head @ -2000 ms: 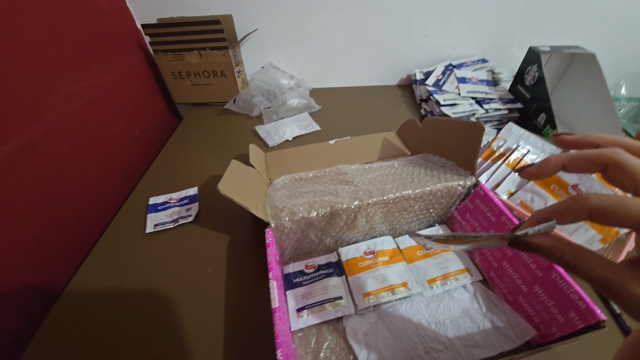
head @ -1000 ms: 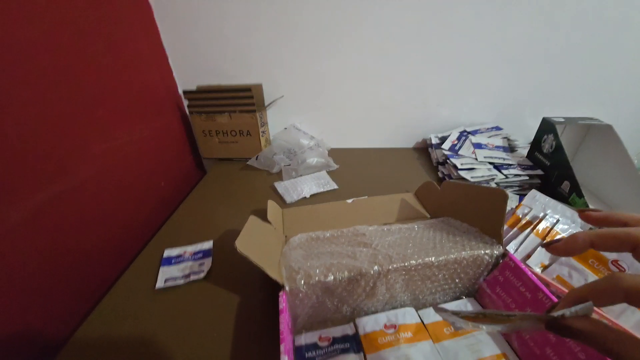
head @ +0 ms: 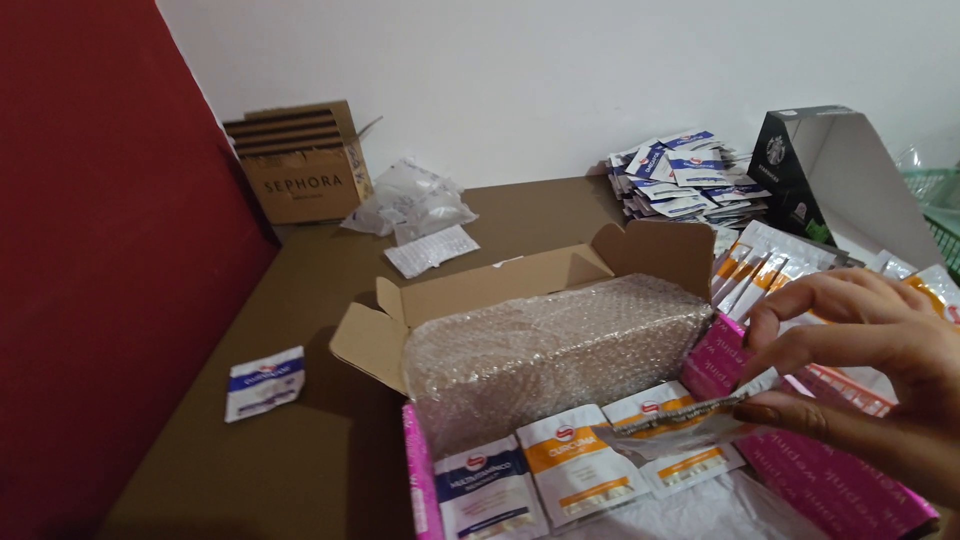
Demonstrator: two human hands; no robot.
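Note:
My right hand pinches one foil sachet by its end, between thumb and fingers, above the right side of an open pink cardboard box. The held sachet is seen nearly edge-on. Inside the box stand a blue-and-white sachet and two orange-and-white sachets, side by side in front of a bubble-wrapped block; the rightmost is partly covered by the held one. White tissue paper lies before them. My left hand is not in view.
A single blue-and-white sachet lies on the brown table left of the box. Behind are a cardboard carton, clear plastic air pillows, a heap of blue-and-white sachets and a black box. Orange sachets fill a basket at right.
The view has shifted. My right hand keeps hold of the sachet over the box, and more of the hand shows now.

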